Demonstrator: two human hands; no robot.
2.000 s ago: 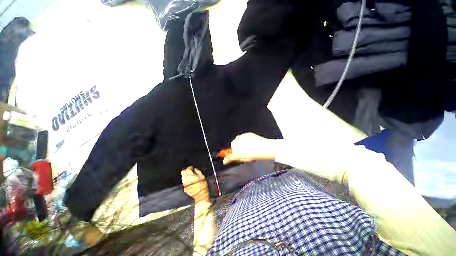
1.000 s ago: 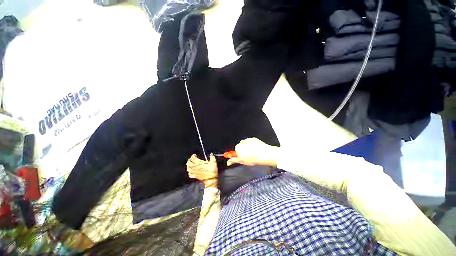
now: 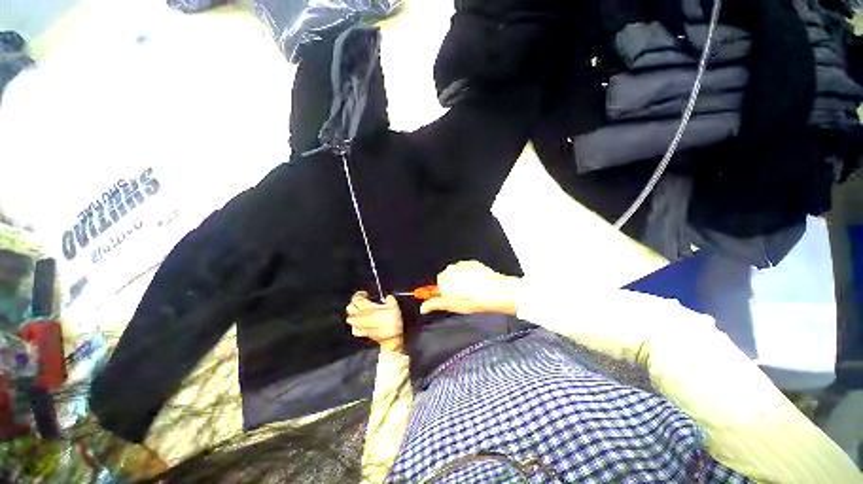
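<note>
A black hooded jacket [image 3: 284, 255] lies flat before me, its hood [image 3: 326, 90] with grey lining at the far end. A pale front zipper [image 3: 361, 222] runs down its middle to my left hand. My left hand [image 3: 376, 319] is closed on the black cloth at the zipper. My right hand [image 3: 473, 288] holds a small tool with an orange-red handle [image 3: 427, 292]. Its thin silver tip points left and lies close to my left fingertips; I cannot tell if it touches the cloth. A grey hem band [image 3: 303, 392] lies at the near edge.
A pile of black and grey jackets [image 3: 662, 95] is at the right, with a pale hose [image 3: 677, 142] hanging across it. A white printed sheet [image 3: 109, 123] is at the left. A red item [image 3: 43, 352] is at far left. Clear plastic [image 3: 326, 14] lies beyond the hood.
My left hand has moved up from the hem area to the zipper and closed on the cloth there. The tool in my right hand now lies close to it. The view has shifted slightly.
</note>
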